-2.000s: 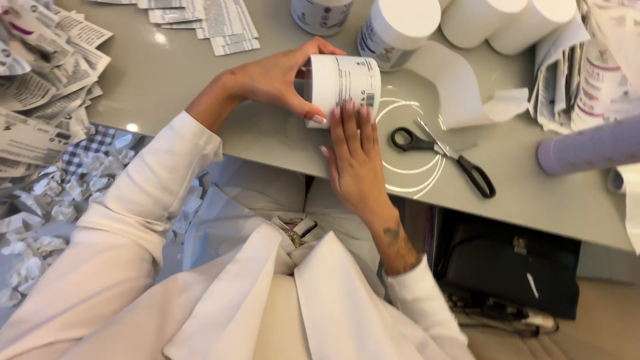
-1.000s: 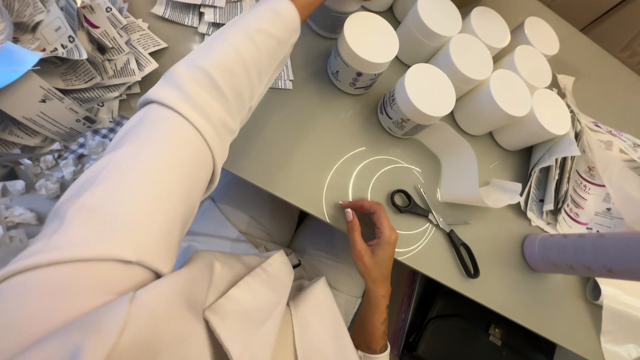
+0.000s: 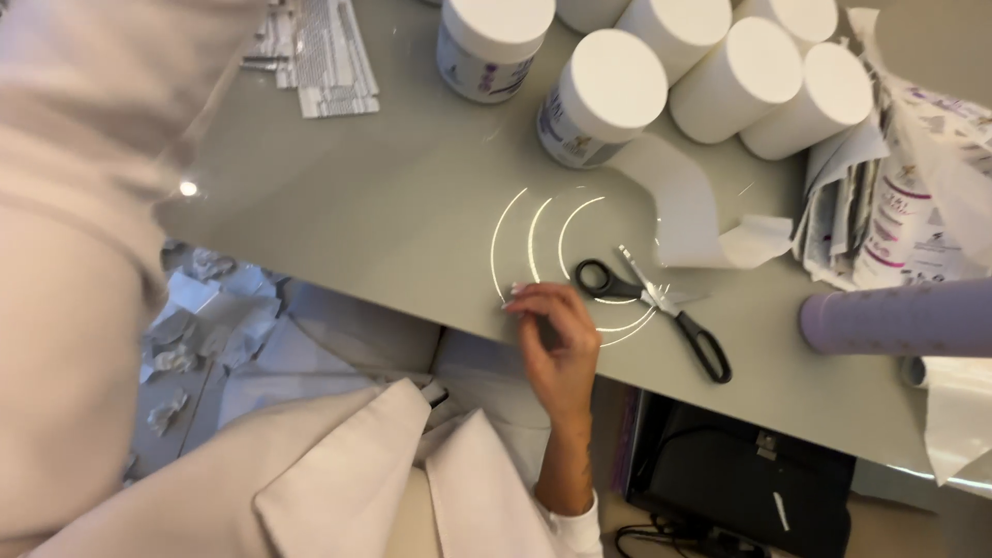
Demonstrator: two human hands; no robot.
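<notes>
My right hand (image 3: 559, 349) hovers at the table's front edge, fingers curled with the tips close together; whether something small is between them I cannot tell. Open scissors with black handles (image 3: 651, 298) lie just right of it. My left hand is out of view; only its sleeve (image 3: 93, 232) shows, reaching up past the top left. Beyond the scissors stand a labelled white jar (image 3: 612, 85) and another labelled jar (image 3: 496, 39), both with white lids. A curled white backing strip (image 3: 690, 209) lies beside the nearer jar.
Several white jars (image 3: 736, 77) stand at the back right. A stack of labels (image 3: 891, 217) and a lilac cylinder (image 3: 891, 318) are on the right. Printed strips (image 3: 333, 70) lie at the back left. Crumpled paper (image 3: 209, 310) covers the floor below, and a black bag (image 3: 744, 465) sits under the table.
Two seconds ago both hands were on a white jar; my right hand has since let go, and my left has gone up out of view. The view has shifted.
</notes>
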